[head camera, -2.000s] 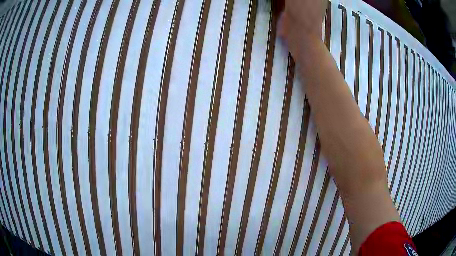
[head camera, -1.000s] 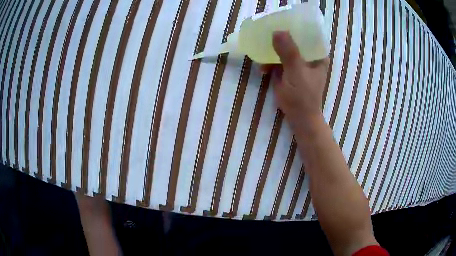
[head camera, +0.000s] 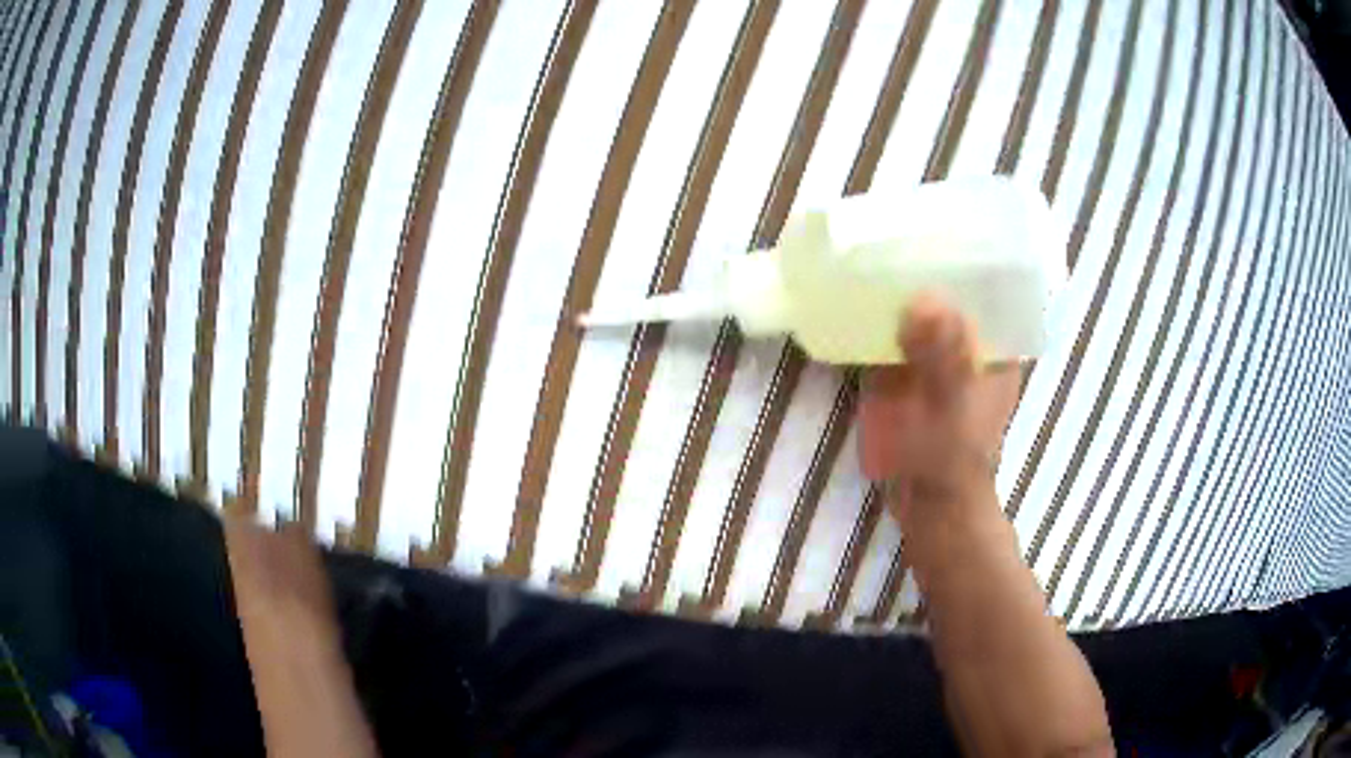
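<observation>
My right hand (head camera: 941, 400) holds a translucent squeeze bottle (head camera: 926, 274) with pale yellow liquid, lying nearly on its side over the white panel (head camera: 511, 585). The bottle's long thin nozzle (head camera: 652, 310) points left, its tip at one of the brown strips (head camera: 593, 267). I cannot tell whether the tip touches it. My left hand (head camera: 264, 541) is at the panel's near edge at the lower left; its fingers are blurred and partly hidden at the edge, so its grip cannot be told.
The striped panel fills most of the view and runs off the top and sides. Its near edge has small stepped strip ends. Dark clothing (head camera: 622, 689) lies below the edge. A blurred blue thing (head camera: 107, 711) shows at the lower left corner, and a small red spot at the lower right.
Two seconds ago the right hand was at the top with the bottle out of view. The bottle and nozzle have since come nearer to me along a strip. The left hand came into view at the edge.
</observation>
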